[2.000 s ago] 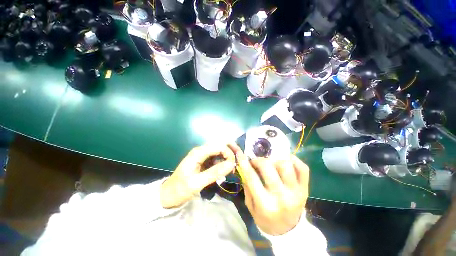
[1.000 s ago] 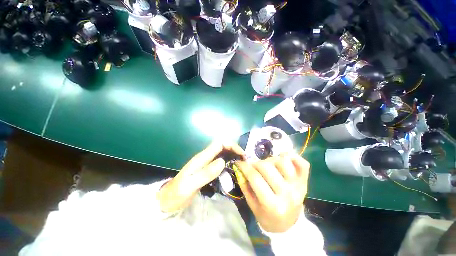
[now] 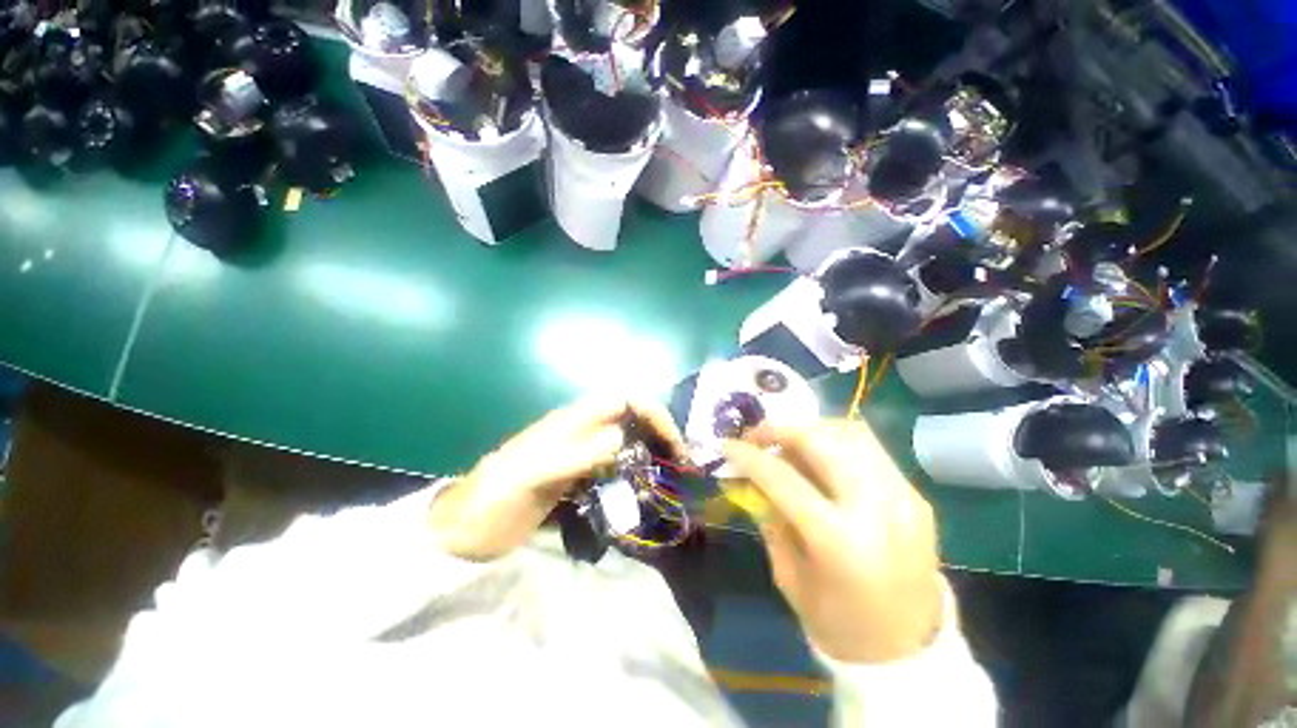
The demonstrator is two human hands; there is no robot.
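Observation:
An open black ball head (image 3: 586, 529) is held at the bench's near edge, with a white block (image 3: 620, 506) and thin yellow and red wires showing inside. My left hand (image 3: 534, 469) grips it from the left. My right hand (image 3: 846, 526) is just right of it, fingers bent around a blurred yellow tool or tape (image 3: 745, 499); its tip lies close to the wires, and contact cannot be told. A white housing with a round end face (image 3: 780, 404) lies right behind my right fingers, showing a dark centre hole and a small dark spot.
Loose black ball heads (image 3: 214, 211) cluster at the far left of the green bench (image 3: 299, 384). White housings (image 3: 605, 192) with black balls and wires stand at the back; others (image 3: 967, 448) lie at the right. Part of another person (image 3: 1188, 657) shows at the lower right.
My right hand has moved right, away from the ball head, uncovering its wires. The head has turned so more of its open side shows. My left hand still holds it.

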